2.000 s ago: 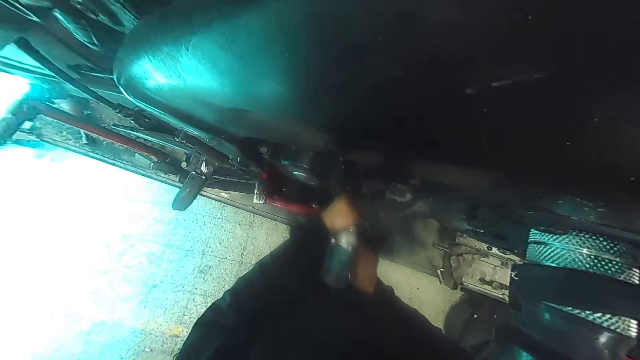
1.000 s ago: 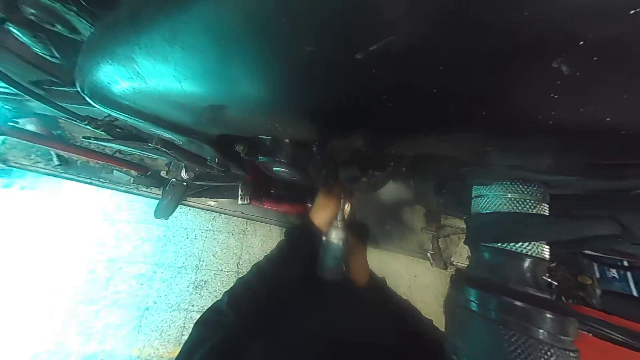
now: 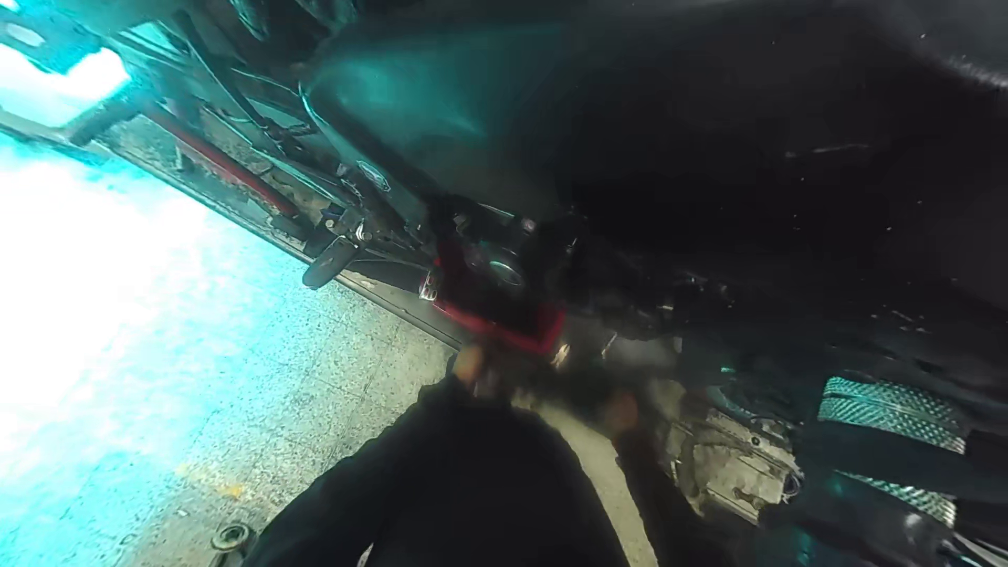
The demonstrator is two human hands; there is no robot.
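Note:
My left hand (image 3: 468, 364) is a small blurred patch at the end of a dark sleeve, just below a red-edged part (image 3: 512, 337) of a motorcycle. My right hand (image 3: 620, 411), also blurred and partly in shadow, is to the right, near the dark underside of the motorcycle. The two hands are apart. Whether either holds anything cannot be seen. Above them spreads a large dark, glossy body panel (image 3: 441, 102), possibly the fuel tank.
A metal engine or gearbox casing (image 3: 732, 465) stands at lower right, beside a textured metal cylinder (image 3: 894, 405) with dark bands. At left are a rubber-covered pedal (image 3: 331, 264), a red bar (image 3: 224, 165) and brightly lit speckled floor (image 3: 339, 378).
My hands were close together around a shiny cylindrical object; now they are apart, and that object is not clearly visible. The view has shifted.

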